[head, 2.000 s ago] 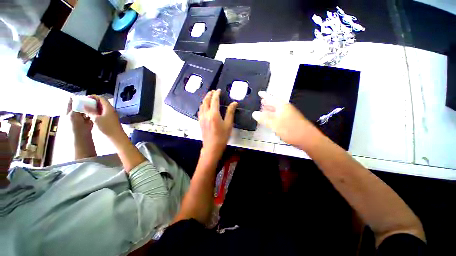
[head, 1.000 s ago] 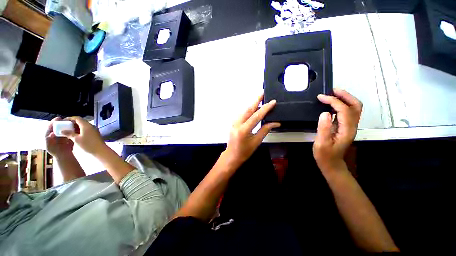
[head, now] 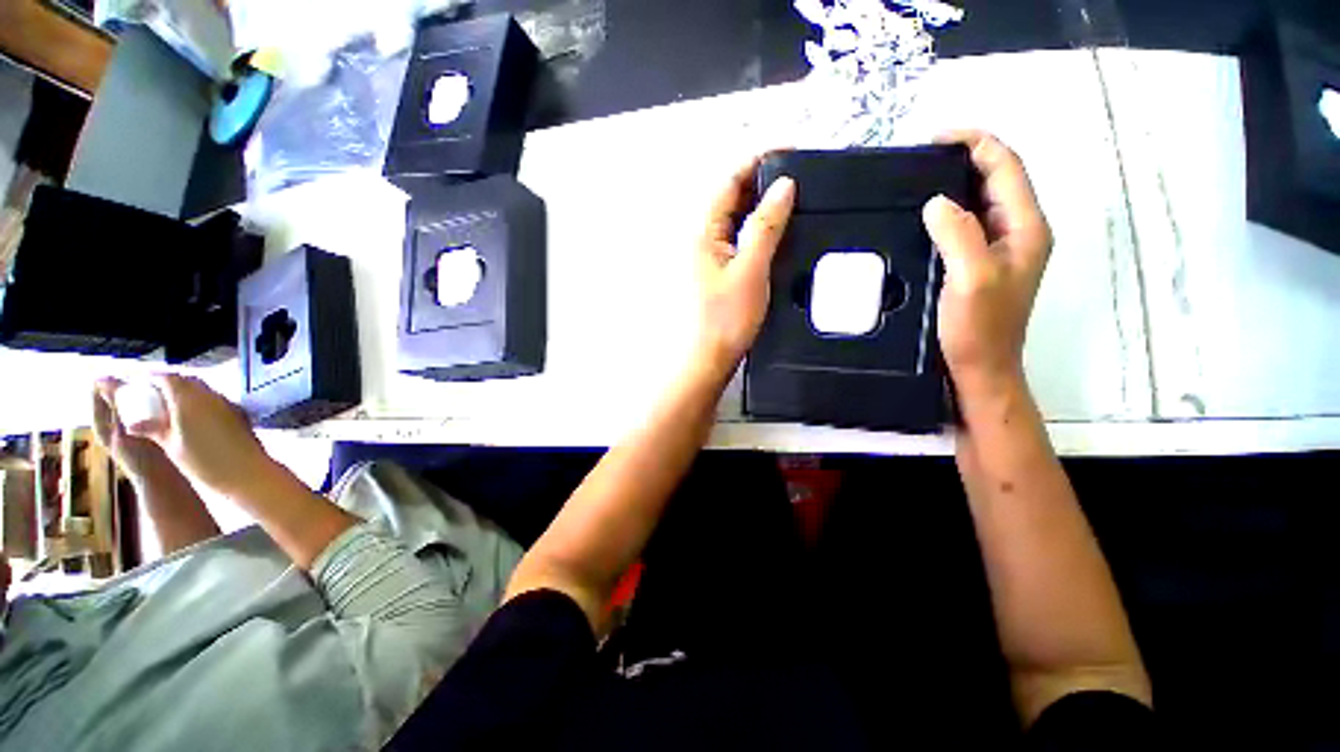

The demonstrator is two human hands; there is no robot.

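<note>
A black box (head: 845, 389) lies at the table's front edge in front of me. A white rounded device (head: 848, 293) sits in the cut-out of its black insert. My left hand (head: 747, 265) holds the box's left side near the back, thumb on top. My right hand (head: 995, 257) holds the right side near the back, thumb on top and fingers around the far corner. The fingertips behind the box are partly hidden.
Two packed boxes (head: 473, 279) stand left, one behind the other. Beside them are an insert box without device (head: 299, 335) and a large black container (head: 103, 272). A cable pile (head: 877, 59) lies at the back. Another packed box (head: 1305, 132) is far right. A neighbour's hands (head: 155, 419) hold a white item.
Both hands have moved from the box's near part to its far sides and now grip it. Earlier, the box came in front of me, where an open tray with a cable had been.
</note>
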